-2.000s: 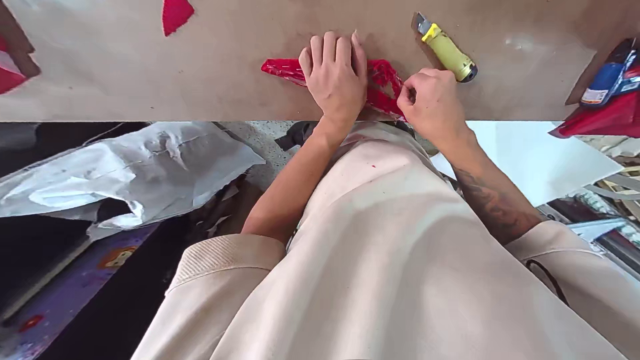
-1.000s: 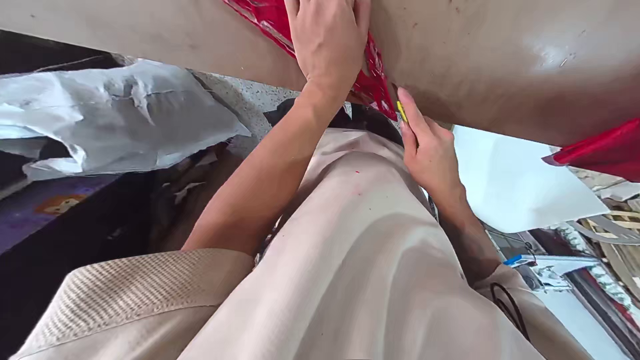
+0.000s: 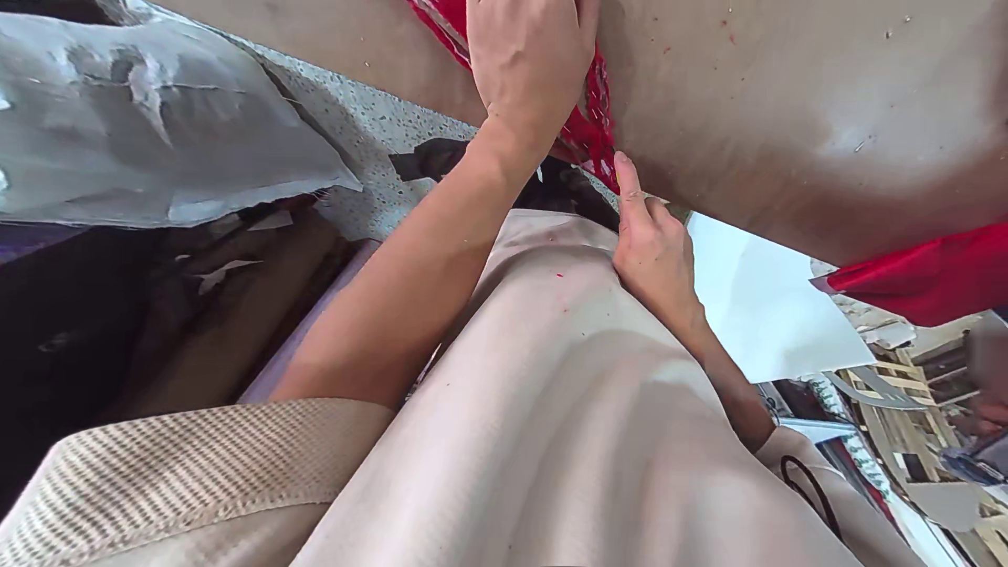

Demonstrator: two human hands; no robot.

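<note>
A narrow red piece (image 3: 600, 118) with pale, frayed-looking edges lies on the brown work surface (image 3: 724, 118), its tip at the near edge. My left hand (image 3: 531, 55) presses flat on it from above; the fingertips are cut off by the top of the view. At the tip, my right hand (image 3: 650, 228) is curled with the index finger stretched along the piece. A sliver of yellow shows beside that finger, part of the utility knife; its blade and most of its body are hidden.
Grey-white sheeting (image 3: 189, 118) lies at the left over dark material. Red cloth (image 3: 929, 276) hangs over the surface's edge at the right, near a white sheet (image 3: 772, 307). Speckled floor (image 3: 370, 118) shows below the edge. Small red specks dot my apron (image 3: 567, 346).
The yellow utility knife lay on the surface two seconds ago; it is now in my right hand. The view has turned and come closer.
</note>
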